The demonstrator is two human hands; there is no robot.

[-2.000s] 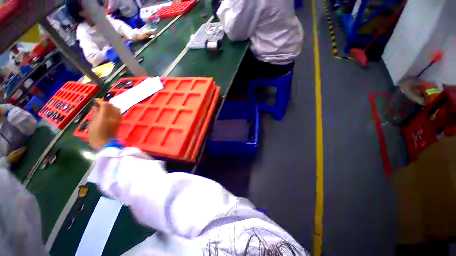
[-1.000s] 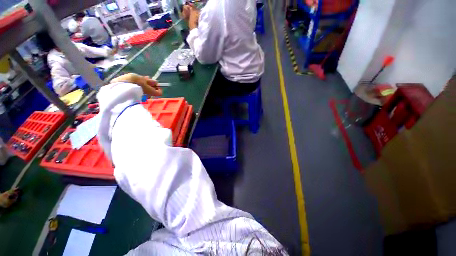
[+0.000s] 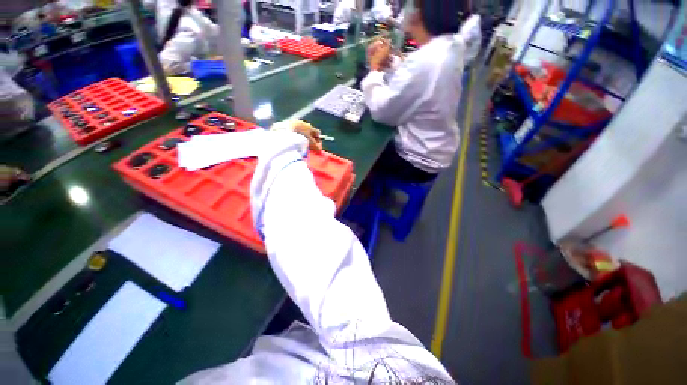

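My right hand (image 3: 303, 134) reaches over the far right part of the red-orange compartment tray (image 3: 197, 204), fingers closed around a thin pale item (image 3: 327, 137) too small to identify. My forearm hides part of the tray. Black round units (image 3: 158, 171) sit in its left and back pockets. A loose white sheet (image 3: 218, 149) lies across the pockets. In front lie a white sheet (image 3: 164, 250) and a second sheet (image 3: 108, 337), with a blue pen (image 3: 172, 301) beside them. My left hand is not in view.
A yellow-faced round unit (image 3: 97, 260) and small dark items lie left of the sheets. Another red tray (image 3: 108, 111) with dark units stands back left. A seated worker (image 3: 418, 98) is ahead, beside a white tray (image 3: 343, 102). A blue rack (image 3: 561, 83) stands right.
My right hand has moved from the tray's left part to its far right part. The view has swung, and the sheets and pen now show fully in front of the tray.
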